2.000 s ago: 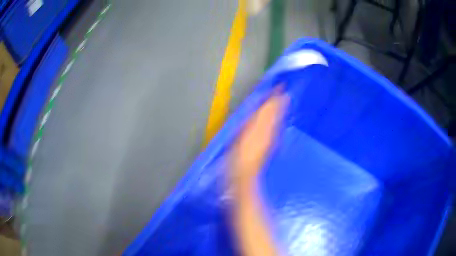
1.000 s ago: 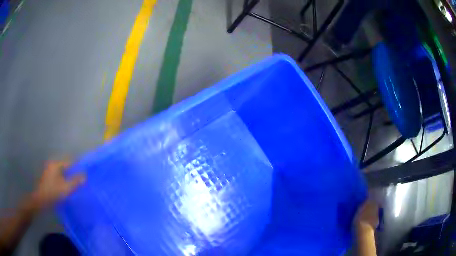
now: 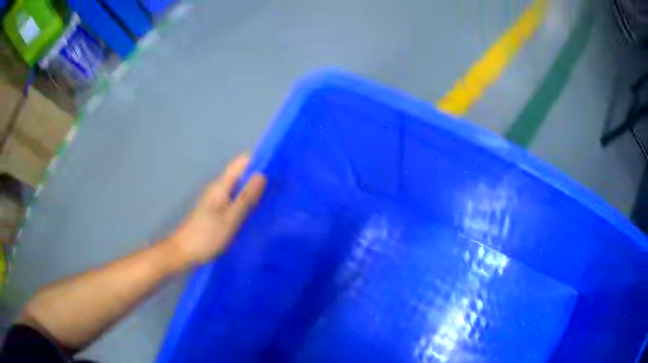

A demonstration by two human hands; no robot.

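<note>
A large deep blue turnover bin (image 3: 455, 170) fills the middle and right of the view, tilted, with its open top towards me. Light glints off its textured floor, and its inside looks empty. Its lower and right parts are cut off by the frame. My left hand (image 3: 224, 205) grips the bin's left rim, thumb inside and fingers outside. My right hand is not in view.
Grey floor (image 3: 185, 106) lies beyond the bin, with a yellow line (image 3: 490, 60) and a green line (image 3: 551, 81). At the upper left are a green box (image 3: 32, 28) and brown cartons (image 3: 42, 135). Dark stool legs (image 3: 629, 117) show at the right edge.
The view has swung left and the bin has turned. My left hand has moved up and right in view, still on the rim. My right hand has left the view.
</note>
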